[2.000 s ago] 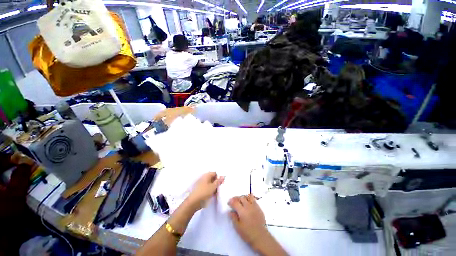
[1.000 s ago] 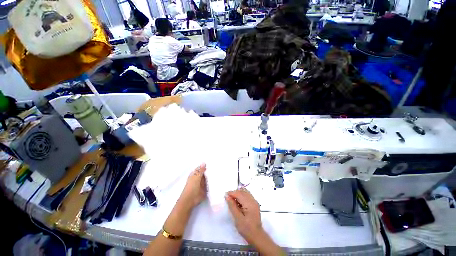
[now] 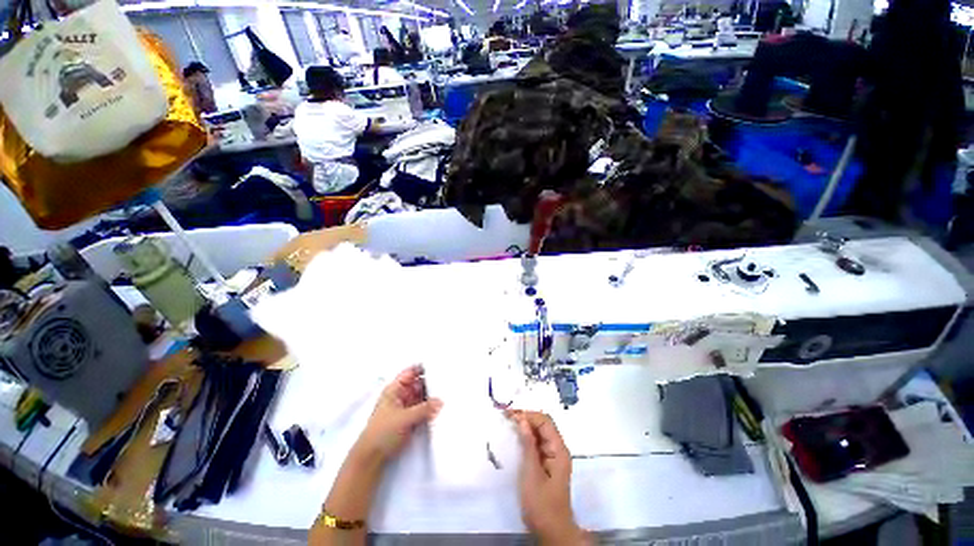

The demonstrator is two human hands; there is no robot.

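A thin white fabric piece (image 3: 461, 443) lies nearly lost against the white table, between my hands. My left hand (image 3: 397, 414) pinches its left edge, with thumb and fingers together. My right hand (image 3: 543, 464) holds its right edge near the top, fingers curled. A small dark mark or part (image 3: 492, 455) shows on the white beside my right hand; I cannot tell what it is. A bright white fabric heap (image 3: 342, 309) lies behind my hands. The sewing machine's needle area (image 3: 550, 373) is just right of and beyond my hands.
Dark strips (image 3: 214, 427) lie on the brown board at left, with small dark pieces (image 3: 291, 445) beside them. Grey fabric (image 3: 700, 421) lies on the machine bed. A red-edged phone (image 3: 846, 440) rests on pale slips at right. A grey fan box (image 3: 75, 347) stands far left.
The camera view has shifted, so the scene sits further left. My hands have moved apart, with my right hand now turned more upright at the piece's right edge. The small dark mark now shows between them.
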